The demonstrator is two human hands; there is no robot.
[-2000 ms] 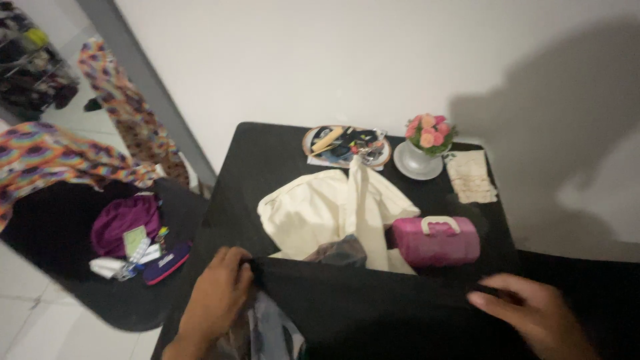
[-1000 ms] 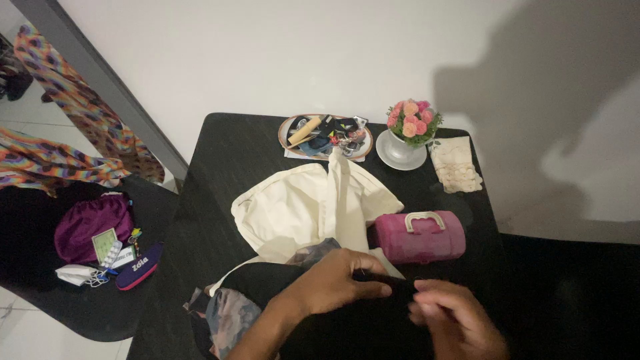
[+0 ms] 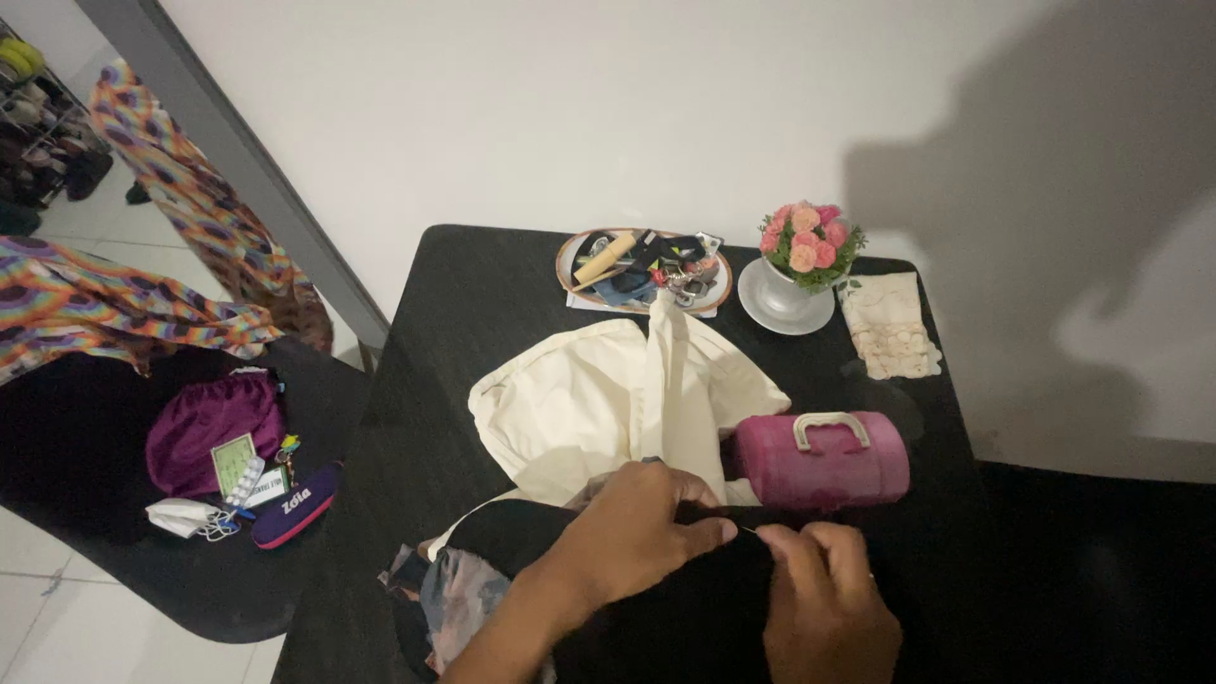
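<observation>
My left hand [image 3: 636, 532] pinches the upper edge of a black cloth [image 3: 665, 617] at the near side of the table. Just right of it, my right hand [image 3: 822, 584] holds a thin, light needle-like piece between thumb and forefinger, its tip toward the left thumb. A patterned grey and pink fabric [image 3: 461, 603] lies beside my left forearm. Behind both hands a cream cloth bag [image 3: 579, 399] is spread out, and a pink plastic case with a white handle [image 3: 822, 461] stands beyond my right hand.
An oval tray [image 3: 562, 271] of small items, a flower pot [image 3: 788, 285] on a white saucer [image 3: 760, 318] and a folded cream cloth [image 3: 888, 323] line the back of the table [image 3: 427, 313]. Left, a chair seat [image 3: 57, 456] holds a purple pouch [image 3: 218, 432] and a zipped case [image 3: 299, 508].
My hands were far apart two seconds ago; they have come together at the black cloth. Since one second ago, the right hand has moved slightly away from the left.
</observation>
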